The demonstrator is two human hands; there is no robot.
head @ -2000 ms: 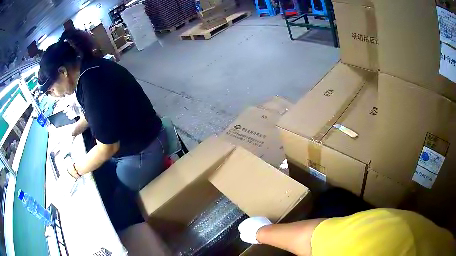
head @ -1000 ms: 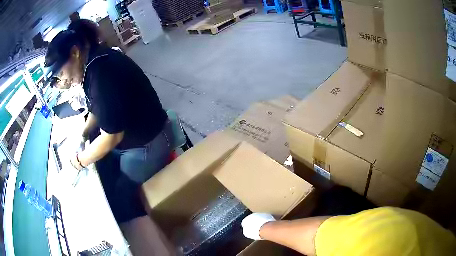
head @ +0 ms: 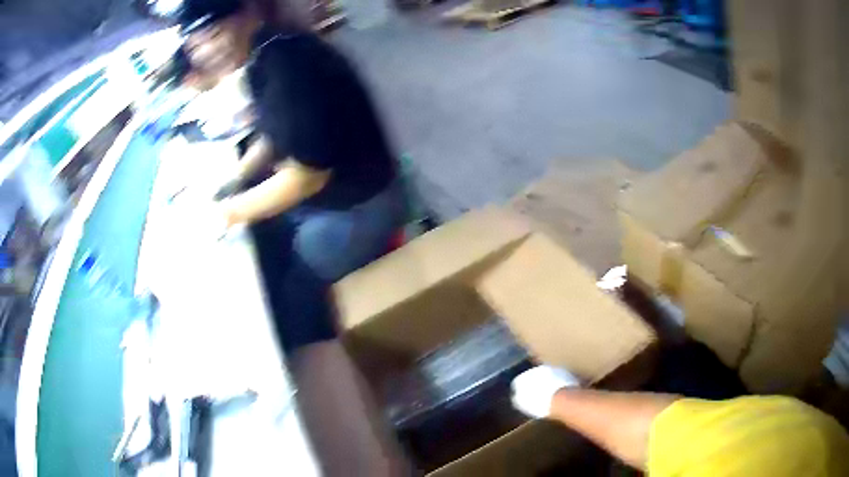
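My right hand, in a white glove, is at the right inner side of an open carton, by its raised flap. Its fingers are too blurred to read. Inside the carton lie dark, shiny wrapped parts, left of the hand. My left hand is not in view. The frame is blurred by motion.
A white bench runs along the left, with blurred dark items at its near end, beside a green belt. A person in black works at the bench beyond the carton. Closed cartons stand at right.
The view has swung left and blurred, so the carton, the co-worker and the bench sit further right in the picture. The gloved hand stays at the carton.
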